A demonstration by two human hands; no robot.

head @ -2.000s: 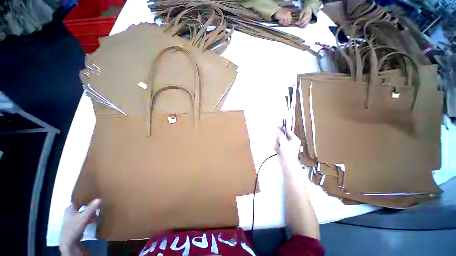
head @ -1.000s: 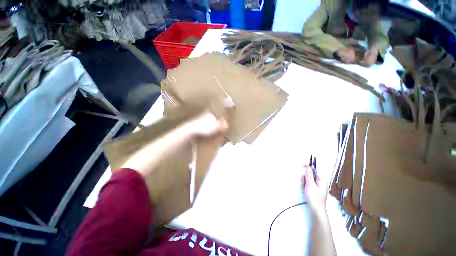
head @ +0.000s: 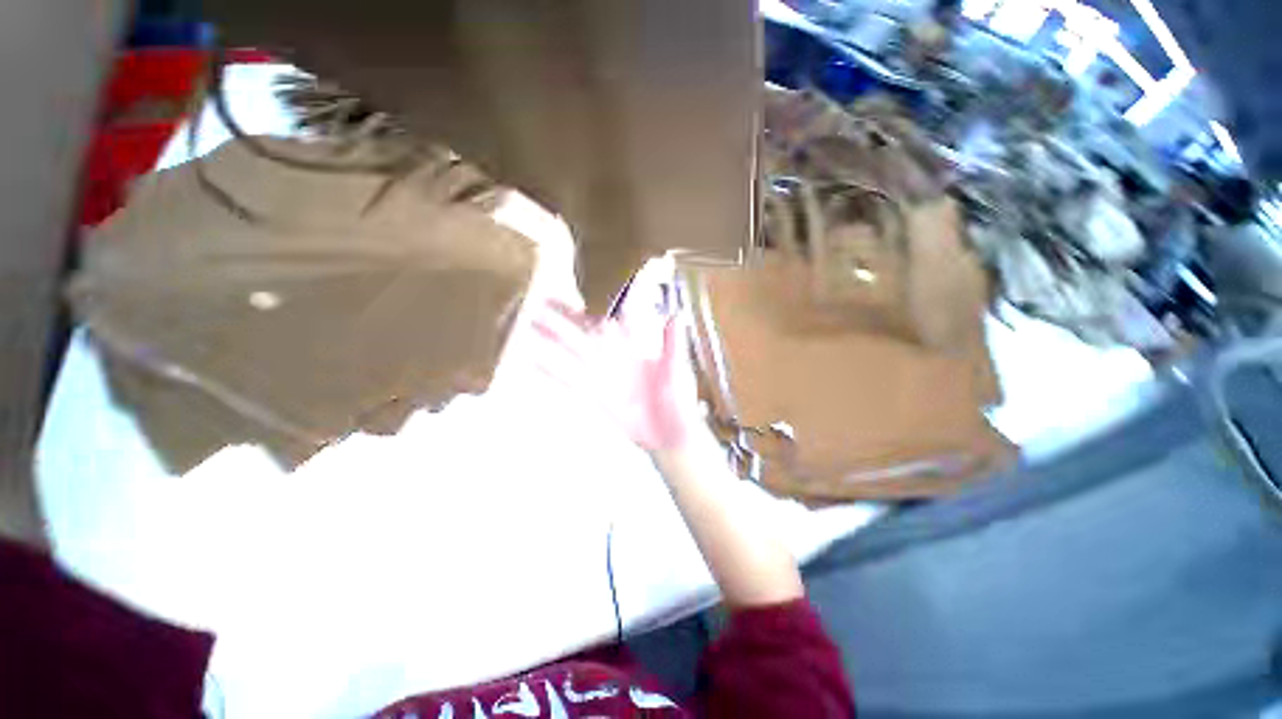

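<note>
A large brown bag panel (head: 633, 127) is raised close to the camera at the top centre, blurred. The maroon left sleeve (head: 99, 632) is at the lower left, but my left hand is not visible. My right hand (head: 640, 372) is over the table just below the raised panel, its fingers partly spread. Dark slivers of the thread snips (head: 620, 297) show at the fingertips; blur hides the grip. The snips cord (head: 613, 583) hangs over the table towards me.
A fanned pile of brown panels (head: 380, 323) lies on the white table (head: 422, 520) at left. The panel pile with handles (head: 844, 379) is at right. A red crate (head: 141, 106) stands beyond the far left corner. Hanging pieces and metal frames are at upper right.
The panel lifted by my left hand has gone up close to the camera, and that hand has left the picture. The view has turned right; my right hand has moved forward beneath the panel.
</note>
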